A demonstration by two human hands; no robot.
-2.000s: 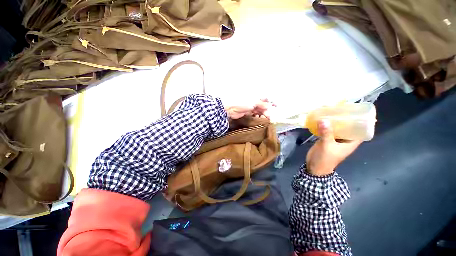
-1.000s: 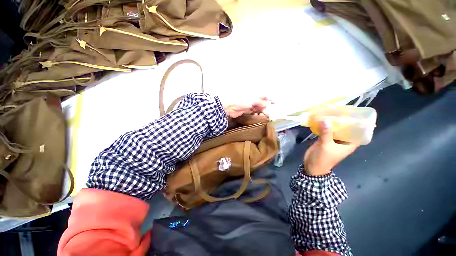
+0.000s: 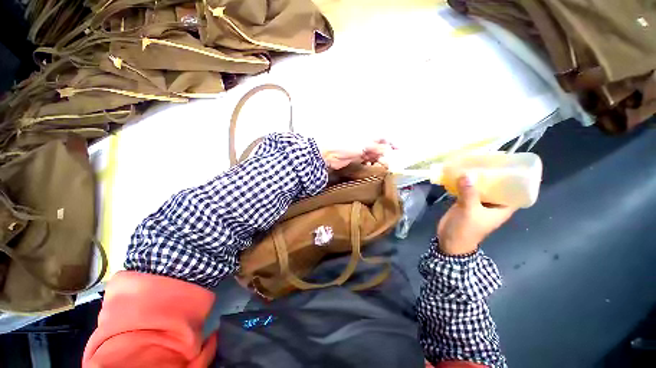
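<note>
A brown handbag (image 3: pixel 324 233) rests on my lap against the table, its top zipper running along the mouth, one handle hanging over the front and one standing up behind. My left hand (image 3: pixel 360 154) is at the bag's right top corner, fingertips pinched together; the zipper end there is too blurred to make out. My right hand (image 3: pixel 471 219) is shut on a translucent glue bottle (image 3: pixel 496 180) with amber liquid, held sideways to the right of the bag. Its pale nozzle points left to the bag corner near my left fingertips; whether it touches cannot be told.
A white-covered table (image 3: pixel 403 79) lies behind the bag. Overlapping brown bags (image 3: pixel 180 61) lie at the back left, another bag (image 3: pixel 47 223) at the left edge. More brown bags (image 3: pixel 597 43) lie at the top right. Clear plastic (image 3: pixel 410 208) hangs right of the bag.
Across the frames the bottle's tilt shifts slightly, while its nozzle stays near the bag corner. My left hand stays in nearly the same place. The bag has hardly moved.
</note>
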